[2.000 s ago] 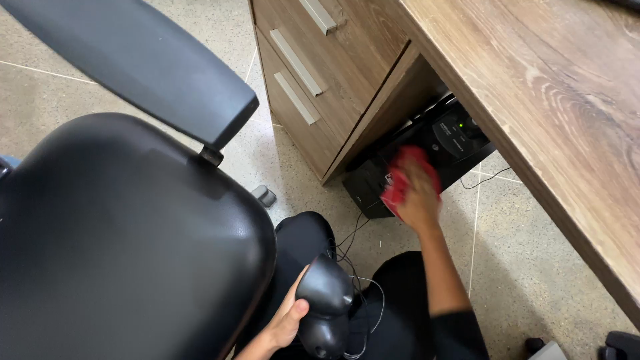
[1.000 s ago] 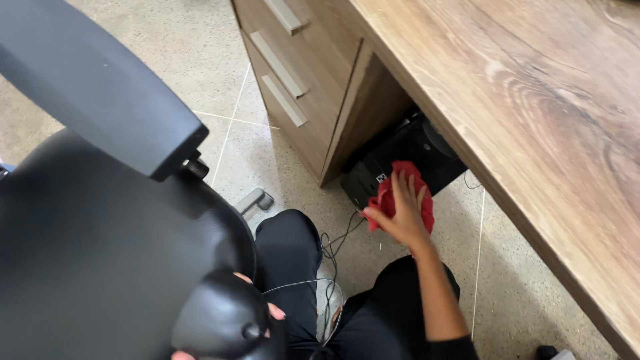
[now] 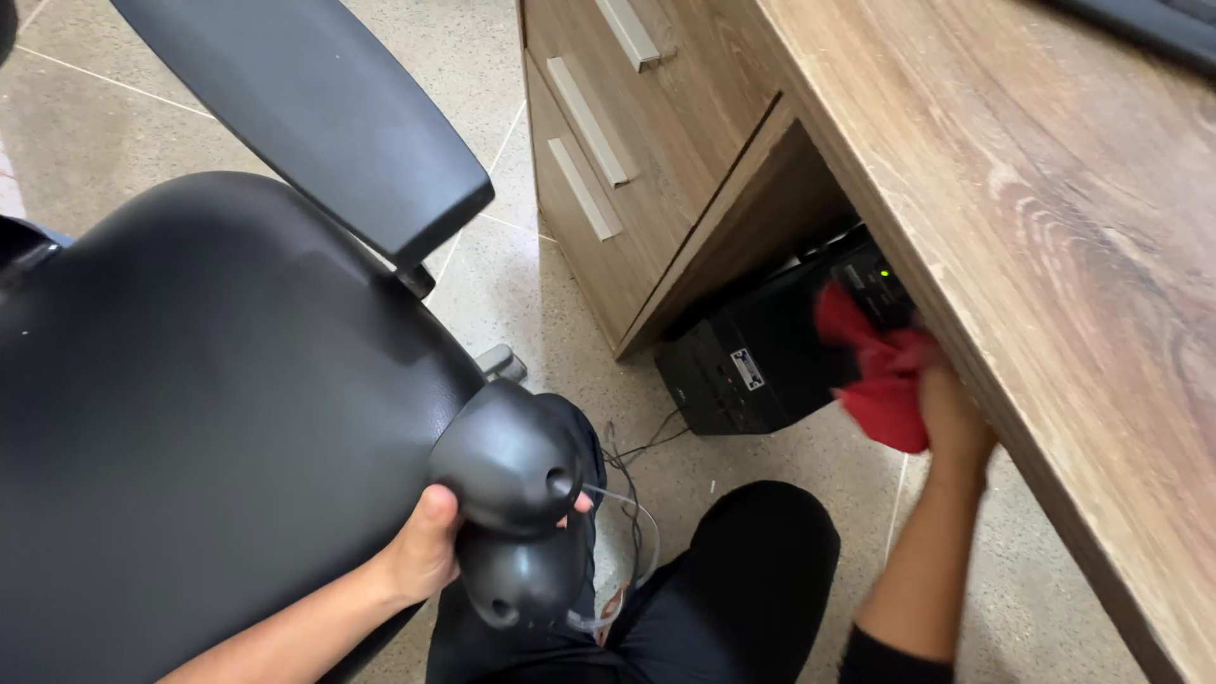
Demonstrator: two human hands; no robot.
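My left hand [image 3: 427, 546] grips a pair of rounded black speakers [image 3: 508, 456], held over my left thigh beside the chair seat; thin cables hang from them. Under the desk, my right hand [image 3: 950, 408] holds a red cloth [image 3: 883, 380], blurred and partly behind the desk edge. The cloth is at the side of a black computer tower [image 3: 750, 351], which lies low beside the drawer unit. Next to the cloth, a small black device [image 3: 860, 275] with a green light rests on the tower.
A black office chair [image 3: 218, 427] with a wide armrest [image 3: 323, 114] fills the left. The wooden desktop [image 3: 1064, 237] slants across the right, its edge above my right forearm. Drawers [image 3: 655, 142] with pale handles stand ahead. Cables [image 3: 632, 475] trail on the floor near my legs.
My right hand with the red cloth has moved from the tower's front end farther back under the desk edge. My left hand has brought the speakers away from over the chair seat to above my thigh.
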